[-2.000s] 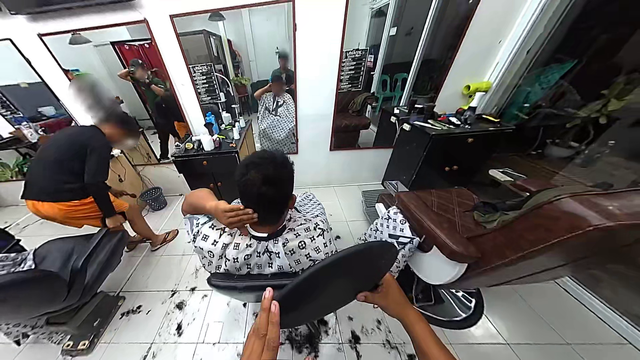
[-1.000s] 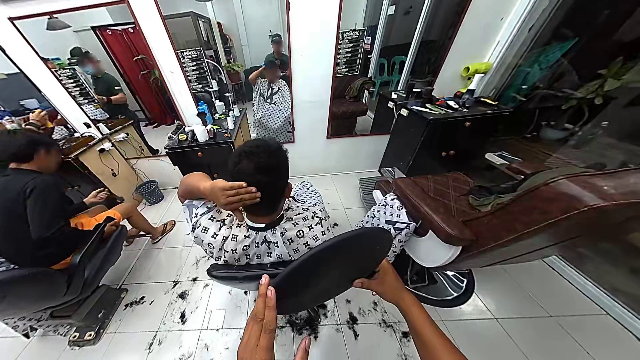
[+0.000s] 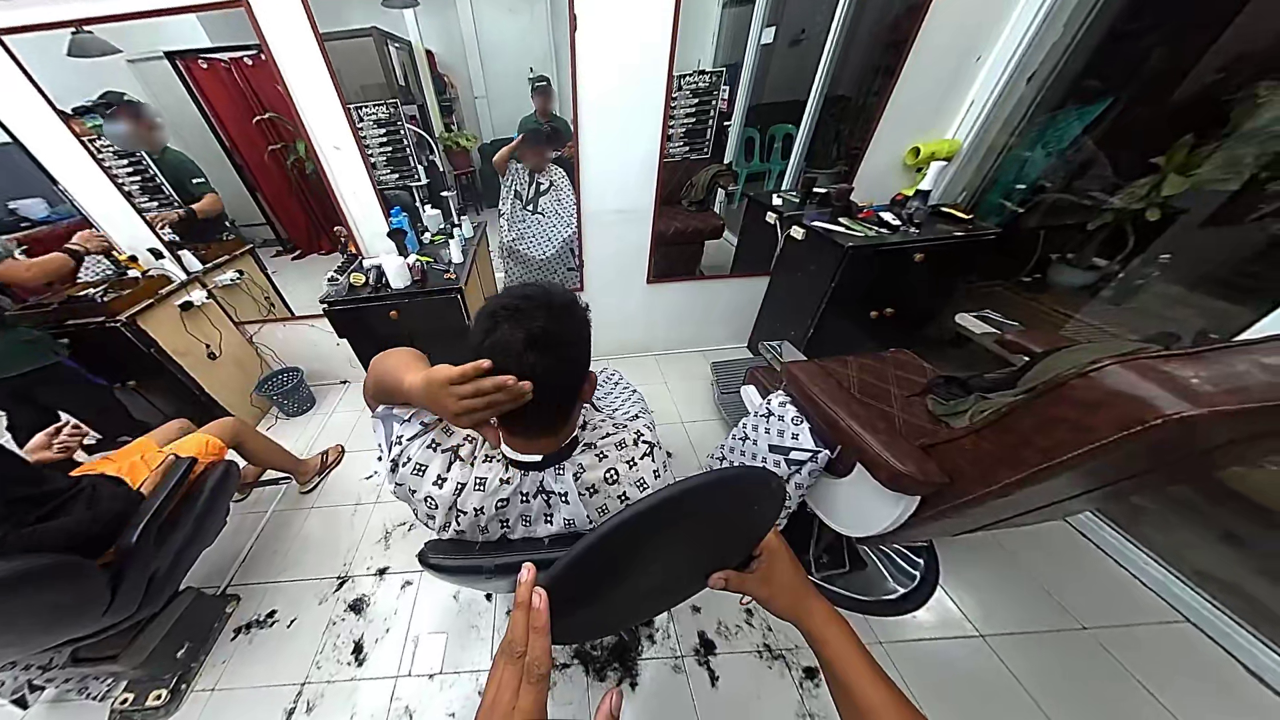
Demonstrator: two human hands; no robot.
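Note:
My right hand (image 3: pixel 765 580) grips the right edge of a round black disc (image 3: pixel 660 555), which is tilted behind a seated person. My left hand (image 3: pixel 525 650) is at the disc's lower left, fingers straight and thumb apart; whether it touches the disc I cannot tell. The disc's far face is hidden. Just beyond it is the padded back of a black chair (image 3: pixel 490 560). The seated person wears a white patterned barber's cape (image 3: pixel 560 490) with a dark neckband and holds a raised hand (image 3: pixel 470 392) against the left side of the dark-haired head (image 3: pixel 535 350).
A brown leather barber chair (image 3: pixel 1120 440) stands at right, near a black cabinet (image 3: pixel 860 290) bearing tools. At left, a person in orange shorts (image 3: pixel 160 455) sits near a plastic basket (image 3: pixel 285 390). Wall mirrors (image 3: pixel 530 110) face me. Cut hair (image 3: pixel 610 655) lies on the tiled floor.
The person in orange shorts was bent over standing two seconds ago, then sat down in the chair at left. The seated client's raised hand and my grip on the disc look much the same.

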